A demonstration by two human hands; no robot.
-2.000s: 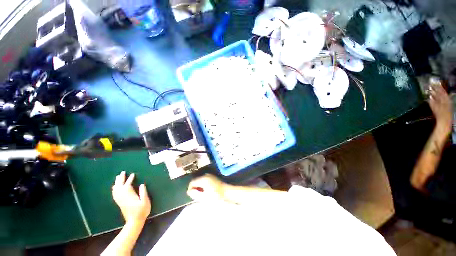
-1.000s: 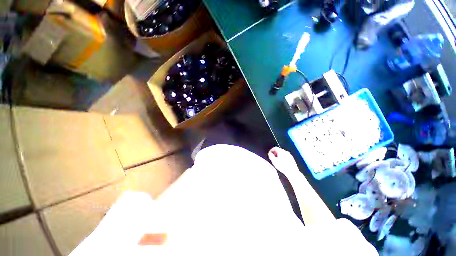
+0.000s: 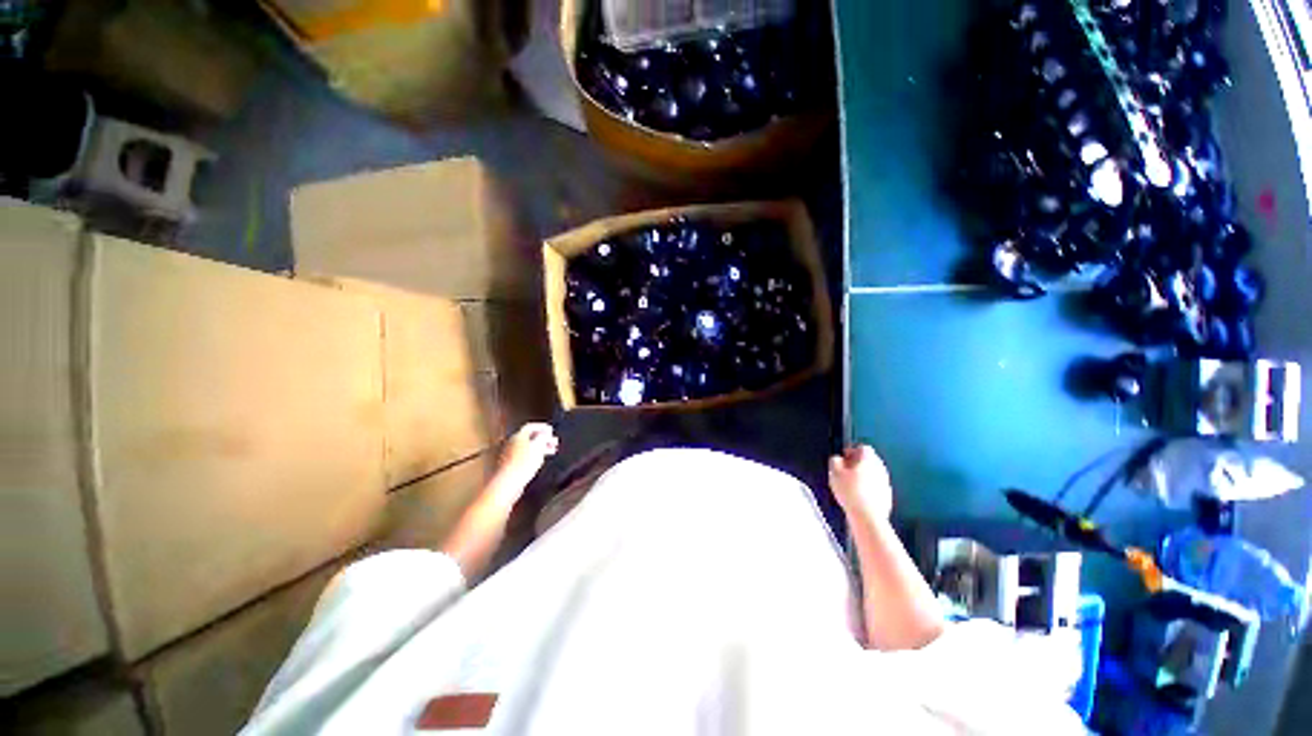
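Observation:
An open cardboard carton (image 3: pixel 558 345) full of round black plastic housings (image 3: pixel 705 324) stands on the floor ahead of me, beside the bench. My left hand (image 3: pixel 533 443) is low, just short of the carton's near left corner; its fingers look curled, but whether it holds anything is too small to tell. My right hand (image 3: pixel 861 475) is at the edge of the green bench (image 3: pixel 935 381), fingers curled on or by the edge; I see nothing clearly in it.
Another carton (image 3: pixel 633 137) of black housings with a clear tray (image 3: pixel 691 17) is farther ahead. Closed cartons (image 3: pixel 245 431) stand at left. The bench holds heaped housings (image 3: pixel 1094 173), the screw feeder (image 3: pixel 1007 582), the electric screwdriver (image 3: pixel 1065 521) and the blue tray's edge (image 3: pixel 1089 654).
My view has turned left from the bench and tray to the floor cartons. My left hand has come into view near the carton. My right hand stays at the bench edge.

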